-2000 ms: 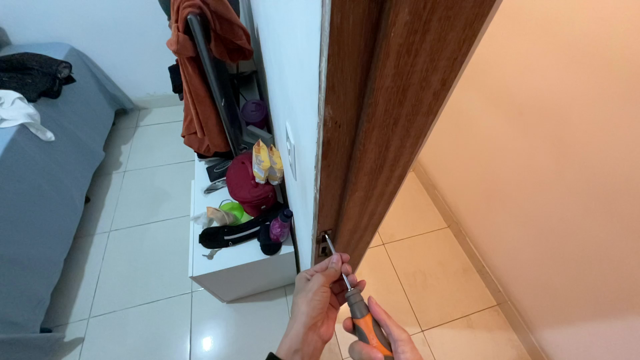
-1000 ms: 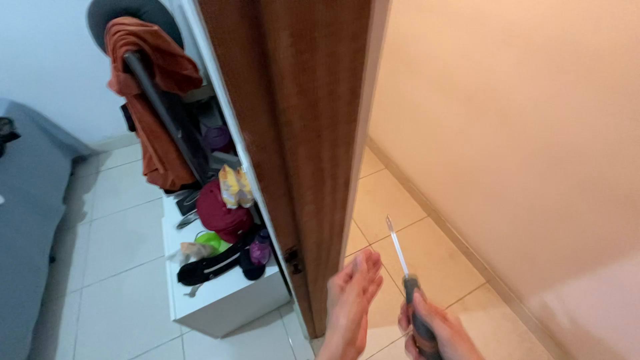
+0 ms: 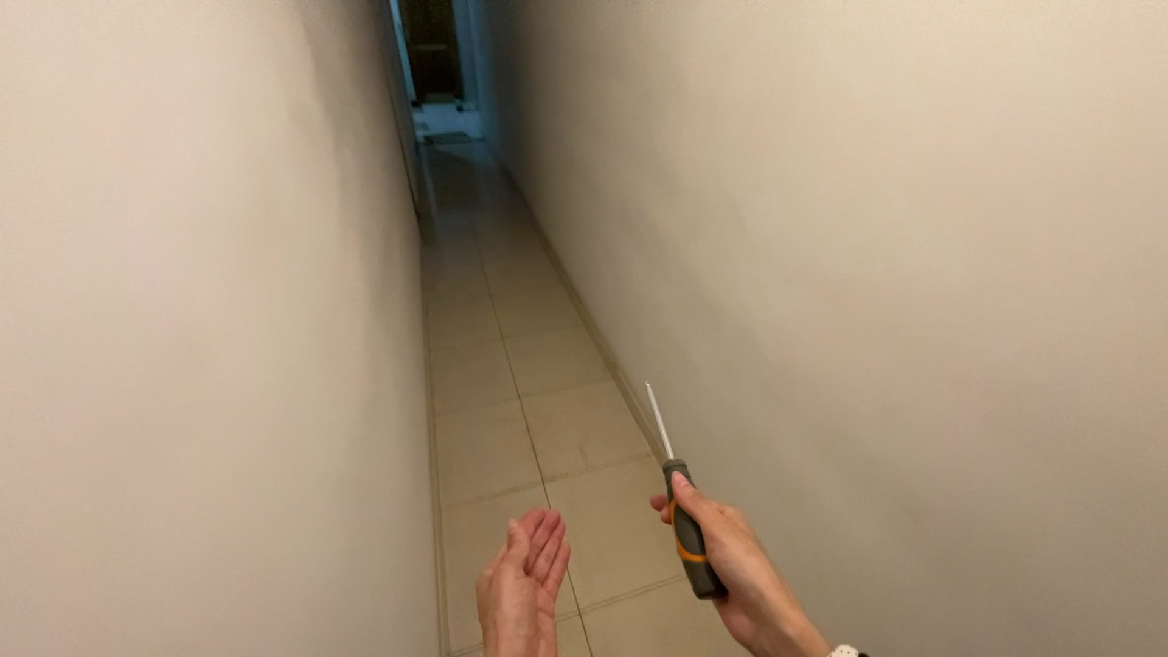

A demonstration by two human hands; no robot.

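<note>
My right hand (image 3: 730, 557) grips a screwdriver (image 3: 692, 538) by its dark grey handle with orange bands, at the lower right of the head view. The thin metal shaft points up and slightly left, its tip free in the air in front of the right wall. To the left, at the bottom middle, my left hand (image 3: 527, 579) is held palm up with its fingers together and extended. Nothing shows on the visible part of its palm. The two hands are apart. A white band shows at the right wrist, cut by the frame's edge.
A narrow corridor with a tiled floor (image 3: 484, 447) runs ahead between a plain left wall (image 3: 210, 328) and right wall (image 3: 867, 274). A low baseboard (image 3: 593, 333) follows the right wall. A dark doorway (image 3: 432, 50) stands at the far end, with a mat (image 3: 447, 139) before it.
The view has turned from the wooden door edge and the room to the corridor. The screwdriver, earlier at the door's edge hardware, is now away from it in my right hand. My left hand has left the shaft.
</note>
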